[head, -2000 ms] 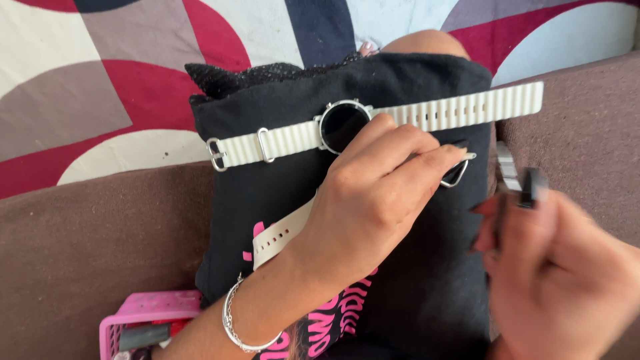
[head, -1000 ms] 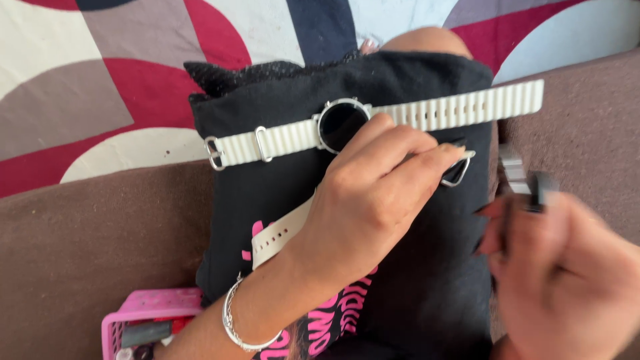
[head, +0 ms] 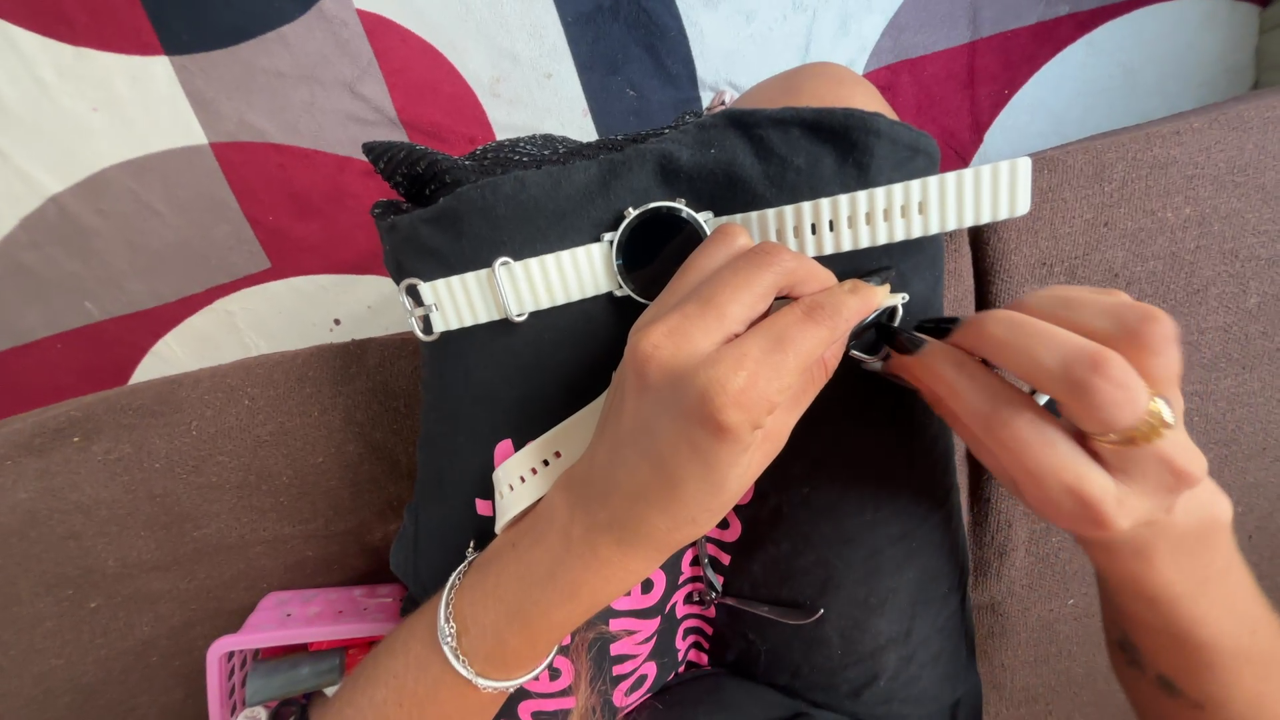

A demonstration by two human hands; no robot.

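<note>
A round smartwatch [head: 660,252] with a ribbed cream strap [head: 870,215] lies on black cloth over the lap. Below it, my left hand [head: 720,370] pinches the end of a second, smooth cream watch strap near its metal buckle [head: 872,335]. The perforated end of that smooth strap [head: 545,465] shows left of my left wrist; its middle is hidden under the hand. My right hand [head: 1070,400] has its black-nailed fingertips at the buckle. Something small and metallic shows partly between its fingers, too hidden to name.
A pink plastic basket [head: 320,610] holding small items stands at the lower left on the brown sofa [head: 200,480]. Thin dark-framed eyeglasses [head: 765,608] seem to rest on the printed black cloth [head: 850,540]. A patterned rug [head: 300,200] lies beyond the lap.
My right hand has moved left and up, bringing its fingertips to the buckle. The metallic tool that stuck up from it before is now mostly hidden. My left hand keeps its place.
</note>
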